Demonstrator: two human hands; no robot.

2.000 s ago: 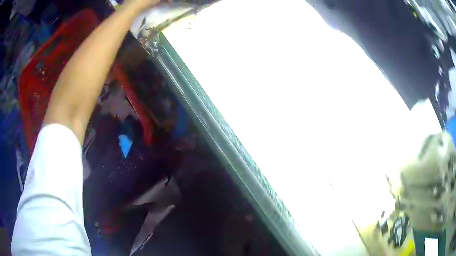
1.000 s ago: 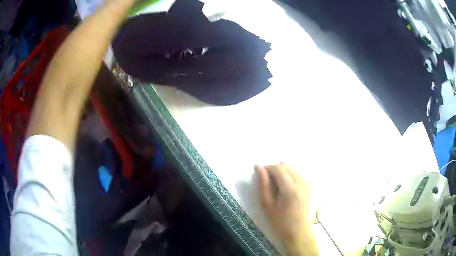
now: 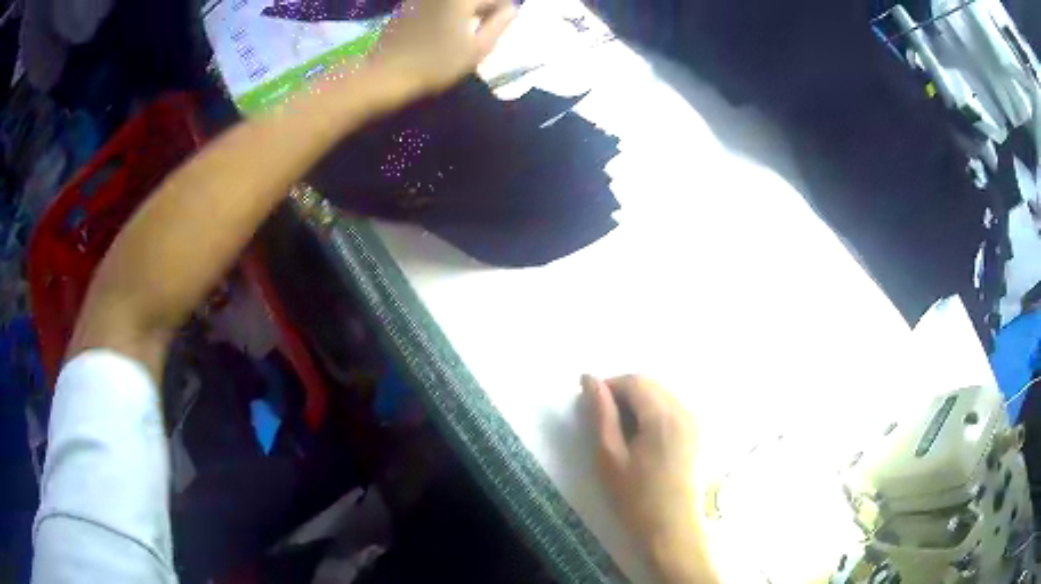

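A dark cut fabric panel with a jagged right edge lies flat at the far left of the white table. My left hand is over its far edge near the top of the picture. Whether its fingers grip the cloth cannot be told. My right hand rests on the table near the sewing machine, thumb and forefinger a little apart, with nothing seen in it. Another dark piece shows at the top edge. The needle area is lost in glare.
The worn grey-green table edge runs diagonally. A red plastic basket stands below on the left, with scraps around it. A green-striped white sheet lies at the far left. A large dark cloth covers the far side.
The dark panel and my right hand, absent two seconds ago, are in view. Since one second ago my left hand has moved right over the panel's far edge. My right hand has barely moved.
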